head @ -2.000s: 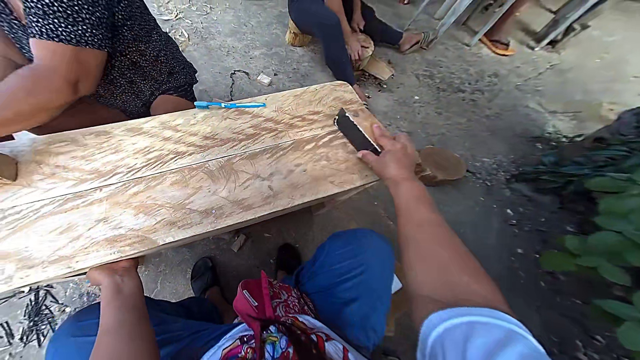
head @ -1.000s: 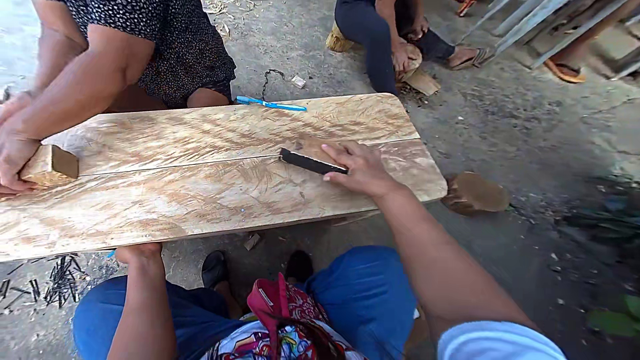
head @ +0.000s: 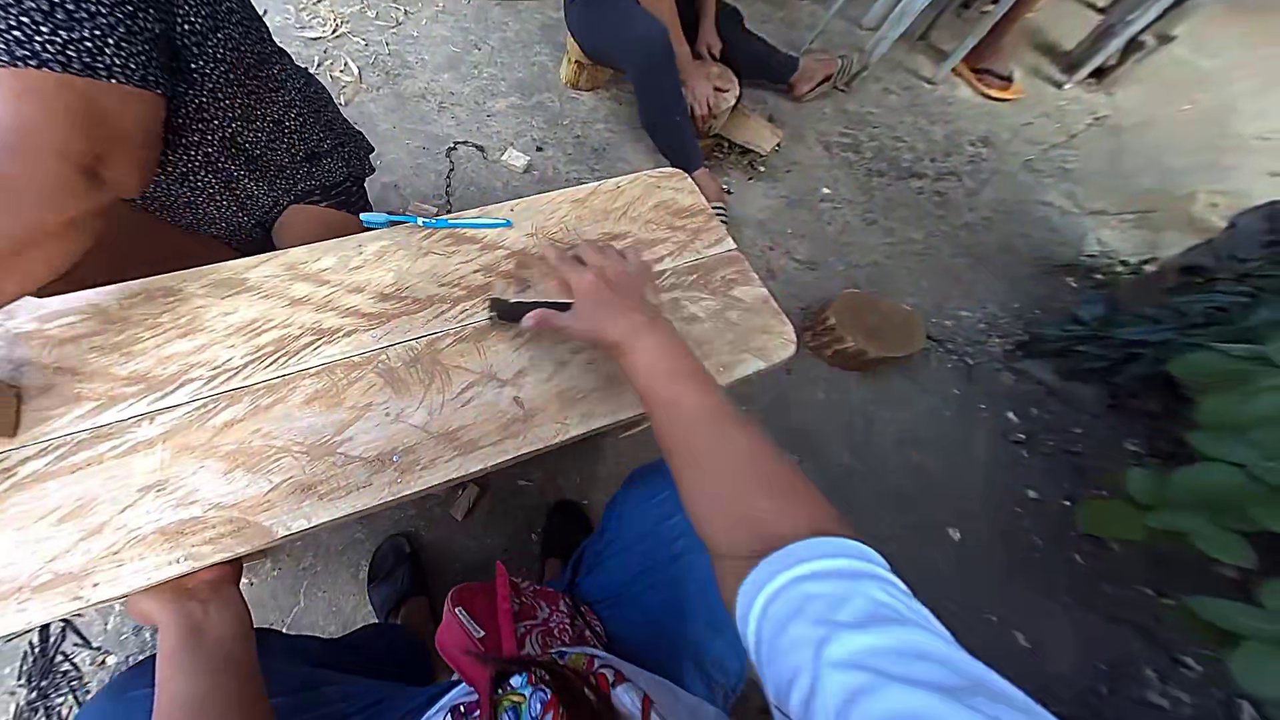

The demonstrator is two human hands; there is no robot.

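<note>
A pale wooden tabletop (head: 420, 400) with a lengthwise seam and brown streaks runs across my view. On it, near the seam and towards its rounded right end, my right hand (head: 600, 295) holds a black-edged block (head: 530, 310); the hand is blurred and covers most of the block. At the lower left my left hand (head: 190, 590) is at the board's near edge, its fingers hidden underneath. A blue toothbrush (head: 437, 221) lies along the far edge.
Across the board at the left sits a person (head: 260, 130), with part of a wooden block (head: 8, 408) by the frame's edge. Another person sits beyond, hands on a round wooden piece (head: 722, 98). A log stump (head: 865, 328) and leafy plants (head: 1220, 500) are at the right.
My right hand with the block was at the board's right end two seconds ago and is now farther left on it. The left hand stays at the near edge.
</note>
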